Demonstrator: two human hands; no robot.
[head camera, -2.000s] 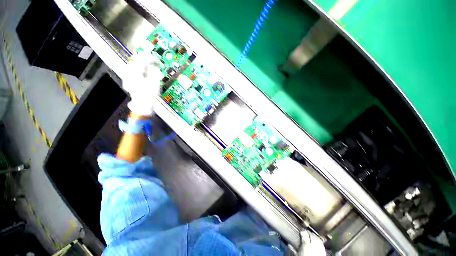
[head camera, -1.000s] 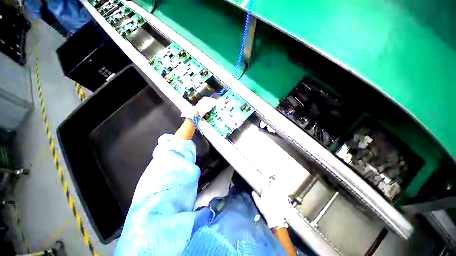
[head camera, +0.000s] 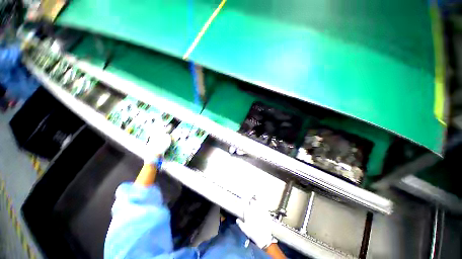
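Green circuit boards sit in a row between the conveyor rails (head camera: 121, 141). My left hand (head camera: 158, 142), in a white glove with a blue band at the wrist, is at the near rail, over the left edge of the nearest board (head camera: 186, 144). Its fingers are blurred, and I cannot tell whether they grip the board. My right hand (head camera: 257, 228), also white-gloved, lies at the near rail further right, away from the boards. Its finger shape is washed out.
A large black tote (head camera: 38, 195) stands below the near rail, with another black bin (head camera: 43, 124) beyond. Trays of dark parts (head camera: 271, 126) and light parts (head camera: 332, 154) sit under the green bench. Shafts (head camera: 308, 212) cross the conveyor. A blue-clothed person is far left.
The view has swung, showing more of the green bench. My left hand moved along the row from boards further up to the nearest board. My right hand has come further into view.
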